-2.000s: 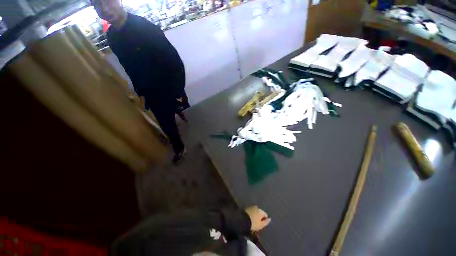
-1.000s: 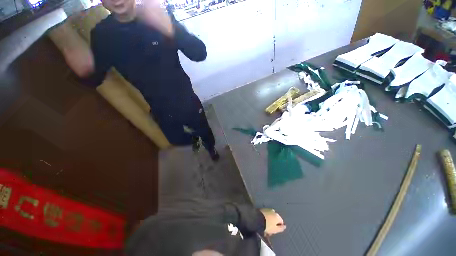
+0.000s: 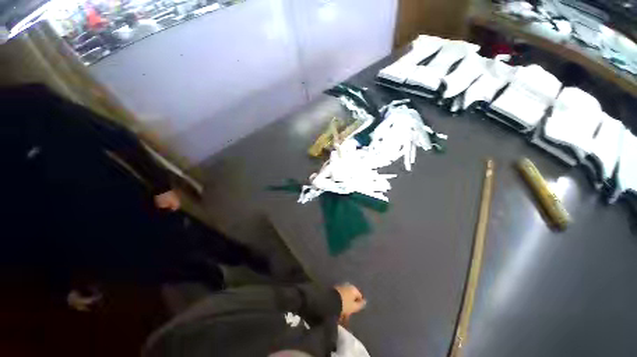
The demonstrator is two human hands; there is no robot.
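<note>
My left hand [image 3: 351, 300] is small and blurred at the table's near left edge, its fingers loosely curled; whether they are closed cannot be told. No held thing shows. My right hand is not in view. A long thin yardstick [image 3: 478, 254] lies on the grey table, to the right of my left hand and apart from it. A short thick yellow bar [image 3: 543, 195] lies right of the yardstick. White strips [image 3: 356, 164] and dark green scraps [image 3: 342, 226] lie in a heap beyond my hand. More yellow bars [image 3: 325, 137] lie at the heap's left side.
Stacks with white tops [image 3: 525, 97] and dark green lower layers line the table's [image 3: 412, 258] far right side. A person in dark clothes [image 3: 77, 202] stands close at the left. Pale panels [image 3: 230, 73] stand behind the table. Another cluttered surface is at the upper right.
The person has come much closer at the left, with the raised hands now lower. The view has swung, so the table things appear further left. My left hand stays at the table edge.
</note>
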